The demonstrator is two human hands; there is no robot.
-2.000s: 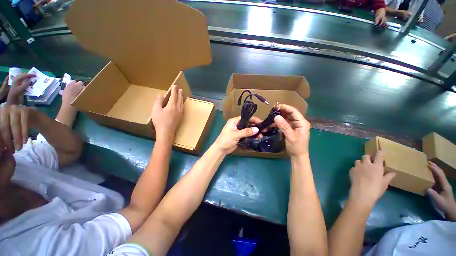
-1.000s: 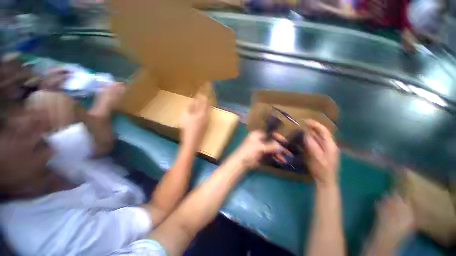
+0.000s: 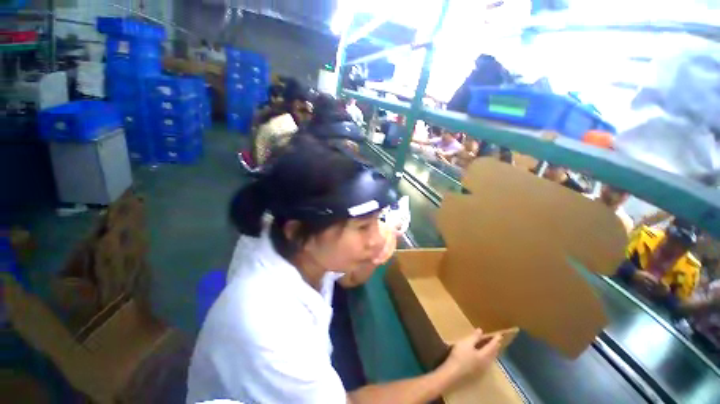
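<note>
Neither of my hands is in the picture. Nearest in front is the large open brown mailer box (image 3: 418, 316), its tall lid (image 3: 521, 252) with rounded flaps standing up on the belt side. A neighbour's hand (image 3: 472, 355) holds the flap at the box's near end. A flat brown carton (image 3: 485, 388) lies beside it, cut off by the bottom edge. The cables and the small accessory box are out of view.
The neighbour in white (image 3: 264, 331) sits close on the left. The conveyor belt (image 3: 553, 379) runs behind the box, under a green shelf rail (image 3: 505, 134) with a blue crate (image 3: 517, 106). Blue crates (image 3: 174, 118) stand on the floor; open cartons (image 3: 118, 339) lie lower left.
The view has swung left and up to the neighbour and the factory floor. My hands, the cables and the small box have left the picture.
</note>
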